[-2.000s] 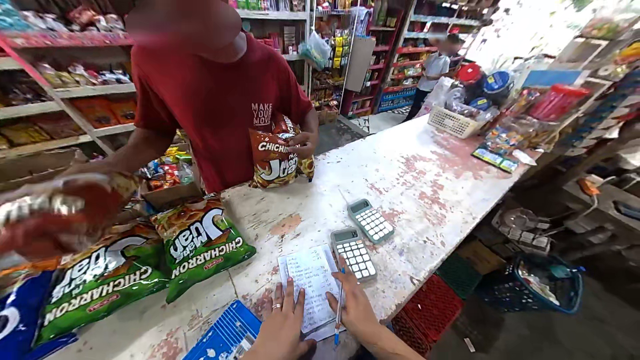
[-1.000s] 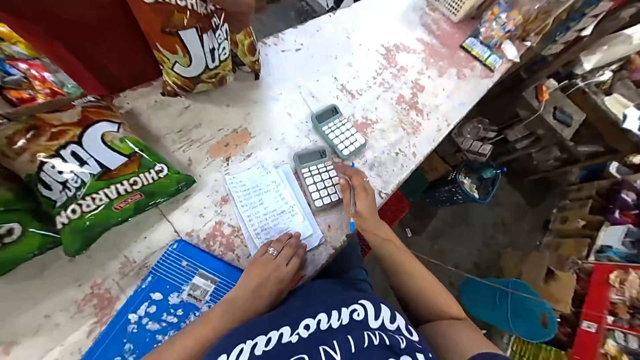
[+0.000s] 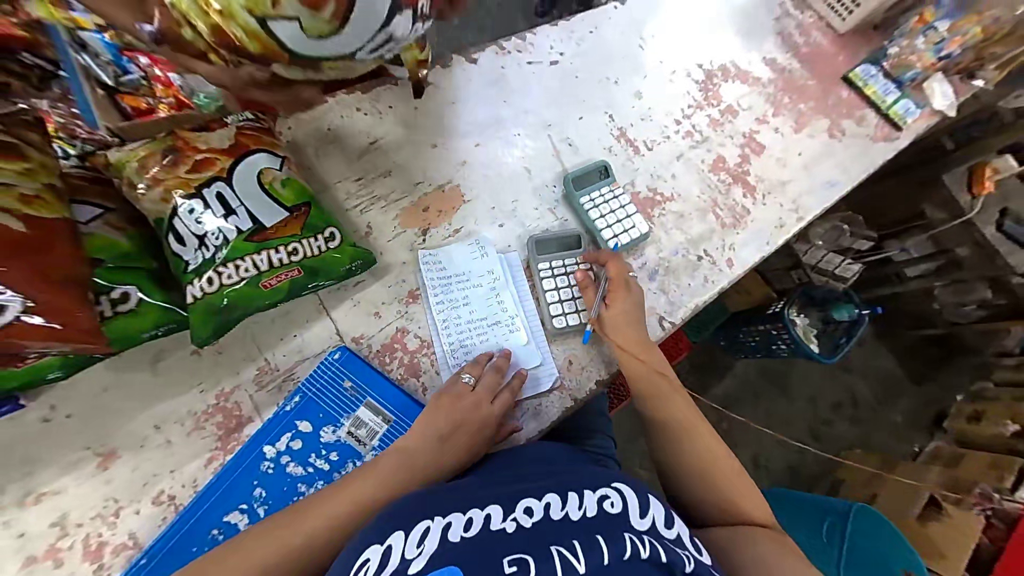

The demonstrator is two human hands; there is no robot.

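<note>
My left hand (image 3: 472,400) rests flat with its fingers on the lower part of a handwritten sheet (image 3: 464,304), which lies on lined paper. A pen with blue ends (image 3: 597,308) is held in my right hand (image 3: 616,296), whose fingertips touch the keys at the right side of the grey calculator (image 3: 560,280). Just beyond it, slightly to the right, lies a greenish calculator (image 3: 606,206). Left of my left hand is a blue plastic folder or case (image 3: 320,432) with a barcode sticker and white worn patches.
Green chicharron bags (image 3: 264,232) lie at the left of the worn white counter (image 3: 496,152). Across it, another person's hand (image 3: 272,88) is by a large snack bag (image 3: 320,32). A blue basket (image 3: 808,324) stands on the floor at the right, near cardboard boxes (image 3: 904,496).
My right hand has moved from the paper to the grey calculator, with the pen still in it. My left hand stays on the paper. The view has tilted down.
</note>
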